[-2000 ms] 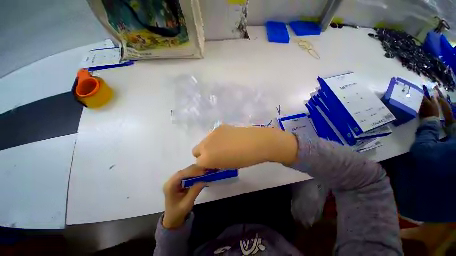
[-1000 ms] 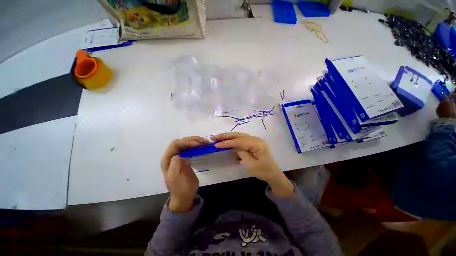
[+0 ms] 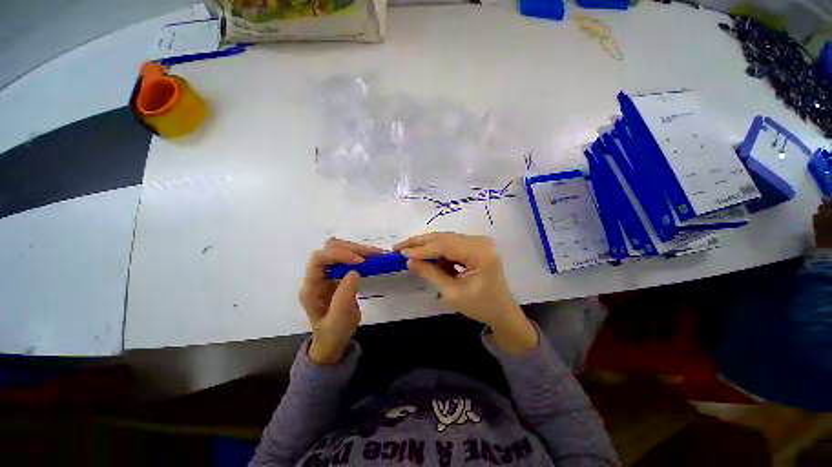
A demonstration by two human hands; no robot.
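Observation:
A cable box [image 3: 369, 265] is held level above the table's front edge, its narrow blue side towards me. My left hand [image 3: 333, 290] grips its left end, with fingers behind and thumb in front. My right hand [image 3: 461, 274] holds its right end, fingertips on the blue edge. The box's broad faces are mostly hidden. Small thin dark-blue strips [image 3: 467, 200] lie loose beyond my hands. A heap of clear plastic pieces [image 3: 410, 141] lies behind the strips.
A fanned pile of boxes [image 3: 686, 155] lies at right, beside a blue-and-white carton [image 3: 774, 160]. Black cables [image 3: 783, 68] are heaped far right, near another person's hand [image 3: 824, 223]. An orange-and-yellow round item [image 3: 171, 102] stands left. A tote bag [image 3: 306, 23] stands at the rear.
My right hand has come down from across the box to its right end, and the box now shows its blue side level. The view has tilted down, so table items sit higher.

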